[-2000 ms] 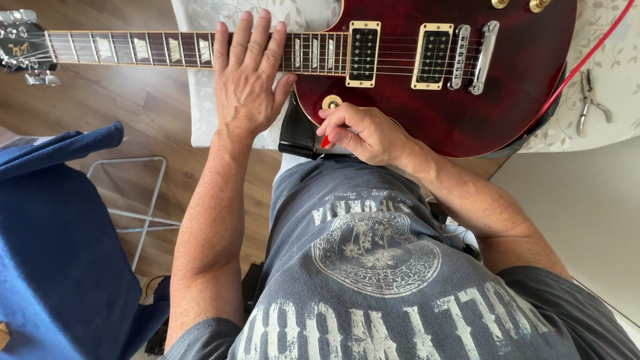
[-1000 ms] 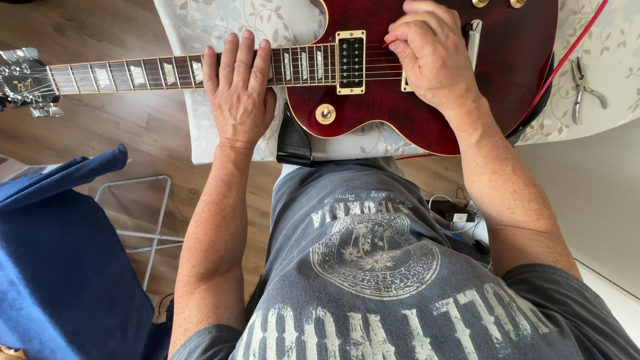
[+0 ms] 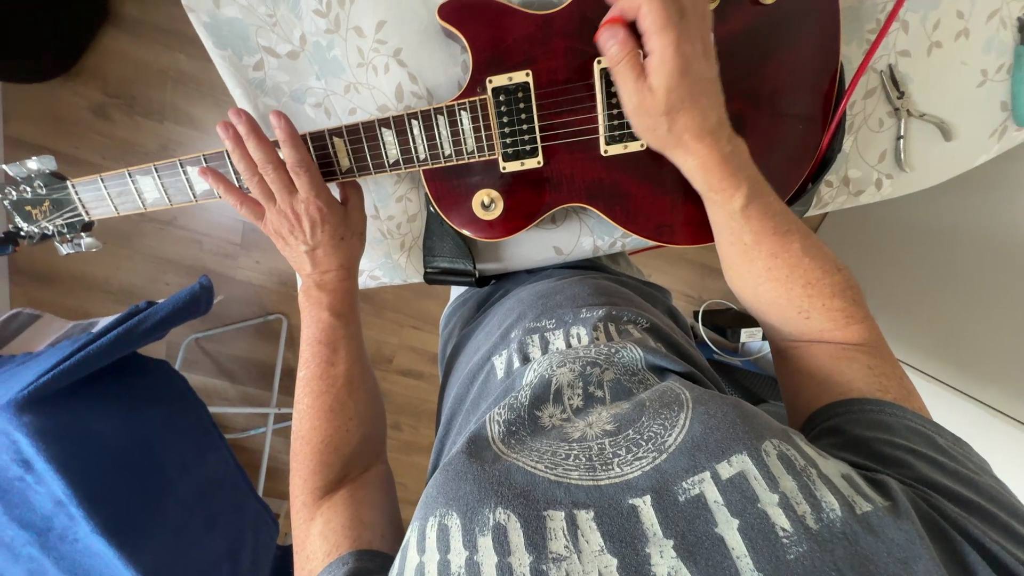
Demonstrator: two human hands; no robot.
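Note:
A dark red electric guitar (image 3: 552, 192) lies face up, its neck pointing left and its headstock (image 3: 40, 204) at the far left. My left hand (image 3: 300, 196) lies flat over the strings and fretboard at mid neck, fingers spread. Above the bridge-side pickup (image 3: 612, 120) is my right hand (image 3: 676, 72), its thumb and fingertips pinching a small red guitar pick (image 3: 612, 28), partly hidden. The neck-side pickup (image 3: 516, 120) and the toggle switch (image 3: 487, 204) are in plain sight. My right hand covers the bridge.
The guitar rests on a table with a leaf-patterned cloth (image 3: 352, 64). Pliers (image 3: 904, 116) lie at the right beside a red cable (image 3: 864, 76). A black strap (image 3: 450, 248) hangs at the near edge. Blue fabric (image 3: 120, 448) and a white metal frame (image 3: 276, 360) are at lower left.
My right hand has moved from below the guitar's body up over the strings, then further toward the far side. My left hand has shifted along the neck toward the headstock.

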